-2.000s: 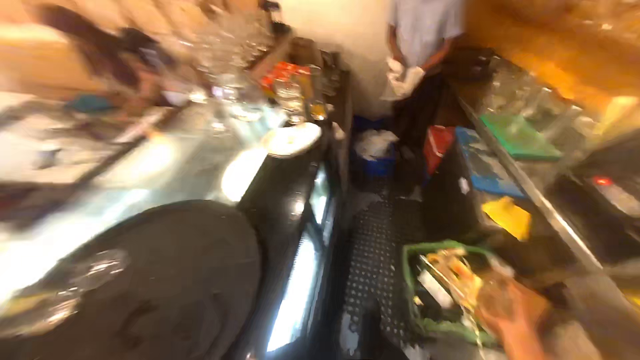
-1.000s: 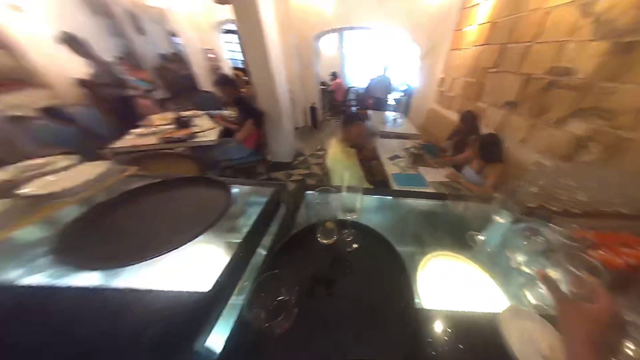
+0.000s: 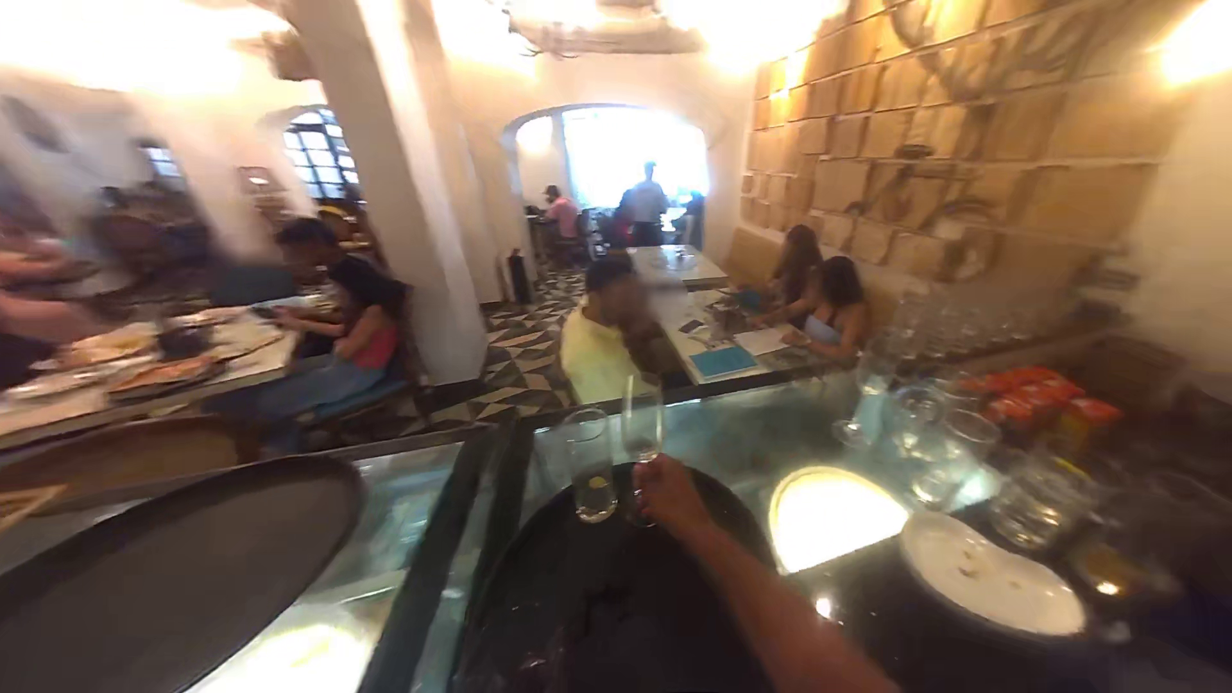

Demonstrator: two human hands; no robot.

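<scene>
My right hand (image 3: 666,491) is closed around the lower part of a stemmed glass (image 3: 642,414) at the far edge of a round black tray (image 3: 616,597). Just left of it a tall clear glass (image 3: 590,467) stands on the same tray, with a pale bit inside near its bottom. Faint, blurred glassware shows at the tray's near edge. My left hand is not in view. The tray rests on a glass-topped counter.
At left lies a second dark tray (image 3: 192,568). To the right are a white oval plate (image 3: 991,577) with scraps, several used glasses (image 3: 948,452) and red packets (image 3: 1039,399). Seated people are at tables beyond the counter.
My right hand has moved left from the glassware at the counter's right side to the stemmed glass on the tray. Earlier, the view turned from the bin area to the counter.
</scene>
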